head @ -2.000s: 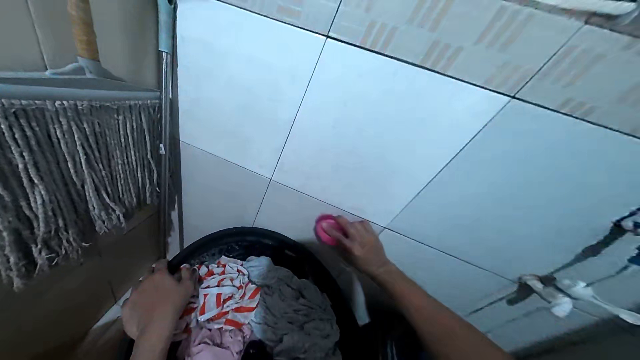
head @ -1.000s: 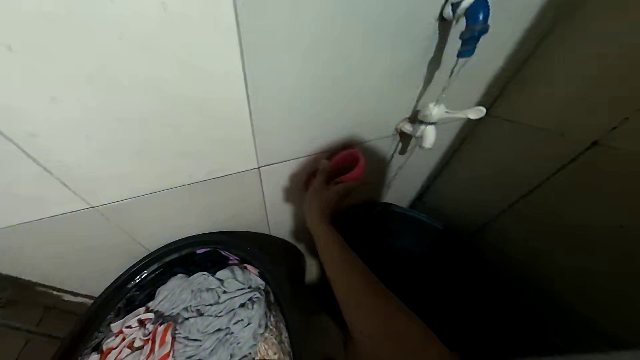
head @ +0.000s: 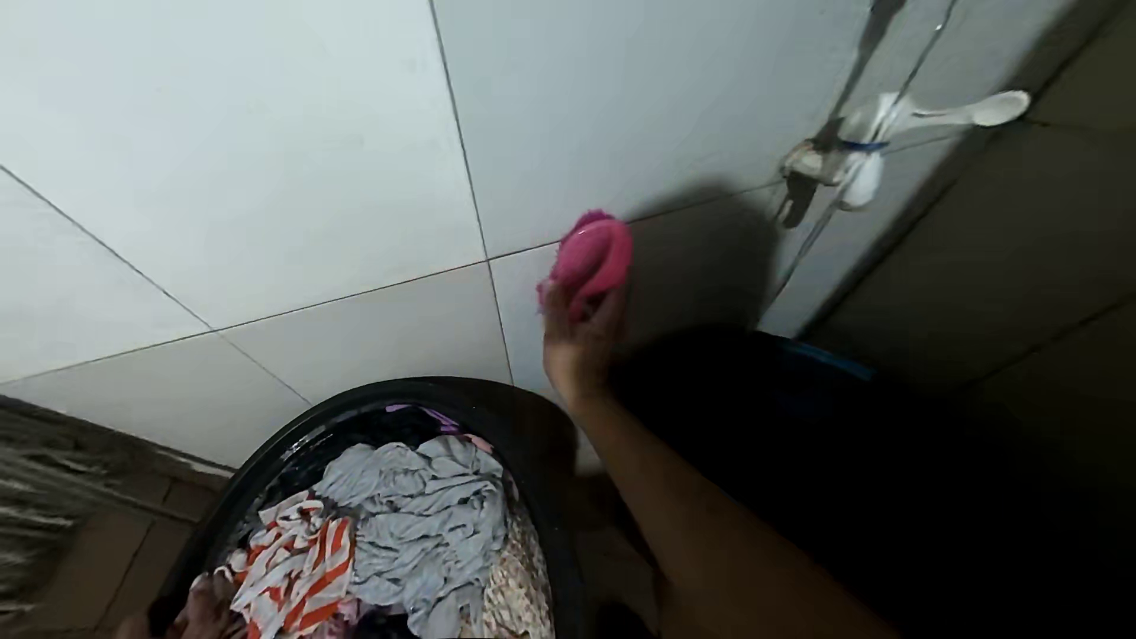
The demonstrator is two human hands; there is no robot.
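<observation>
My right hand (head: 581, 342) grips a pink scrub brush (head: 593, 262) by its oval body against the wall tiles, to the right of a black tub (head: 417, 387). At the tub's lower left rim lies my left hand (head: 206, 612), partly cut off by the frame, beside a white and orange striped cloth (head: 306, 564); whether it grips the cloth or rim I cannot tell. Crumpled grey cloth (head: 426, 510) fills the tub's middle, with a patterned cloth (head: 516, 577) at its right side.
A white plastic tap (head: 861, 160) with a long lever sticks out from the tiled wall (head: 355, 177) at upper right. Below it stands a dark container with a blue rim (head: 825, 359). Mop strands (head: 40, 506) hang at the lower left. The right side is very dark.
The view has swung right, away from the mop. My right hand has kept hold of the pink brush and moved along the wall, to the right of the tub.
</observation>
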